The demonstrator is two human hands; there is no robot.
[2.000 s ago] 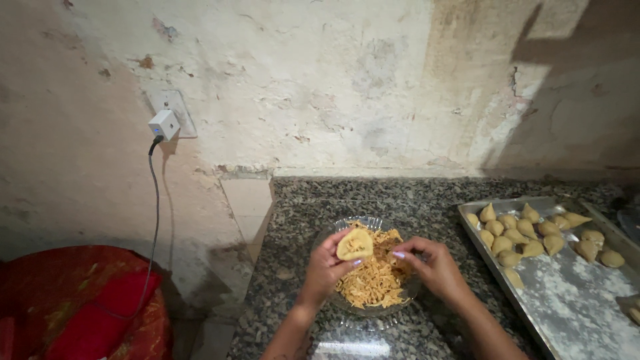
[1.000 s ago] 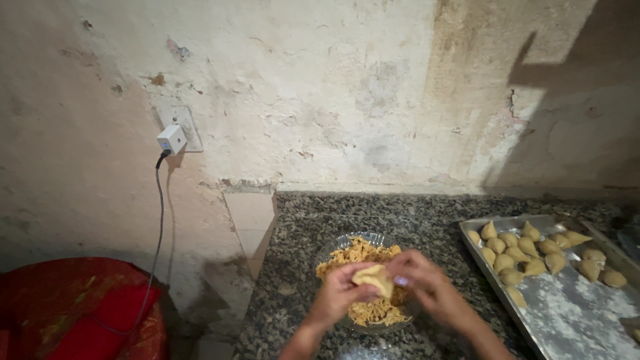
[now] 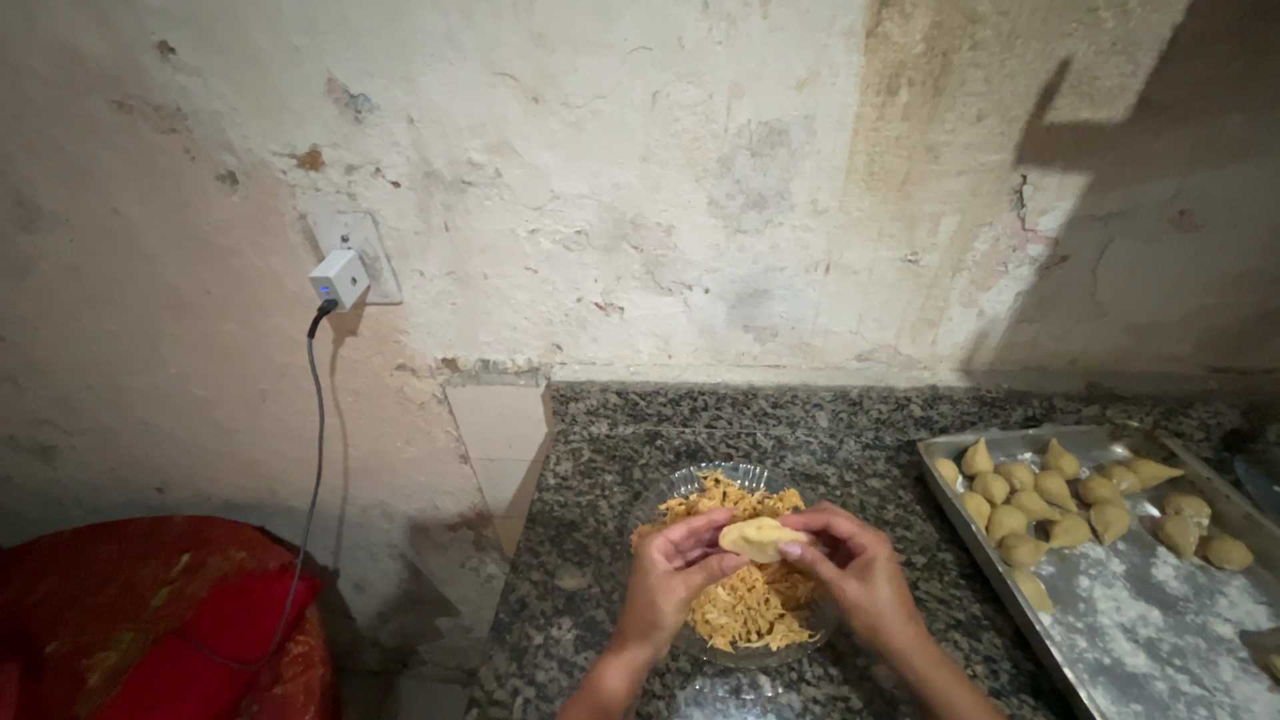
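Note:
A piece of yellowish dough, folded nearly closed along its upper edge, is held between both hands. My left hand grips its left end with thumb and fingers. My right hand pinches its right end. Below the hands stands a clear glass bowl with shredded orange-yellow filling, which looks like shredded chicken. Whether any filling is inside the dough cannot be seen now.
A floured metal baking tray at the right holds several teardrop-shaped dough pieces on the granite counter. At the left, a cable runs from a white wall charger to a red cloth on a round red surface.
The dough was an open cup in my left hand two seconds ago, with my right fingers near the filling. Now both hands hold it, and its edges are drawn together.

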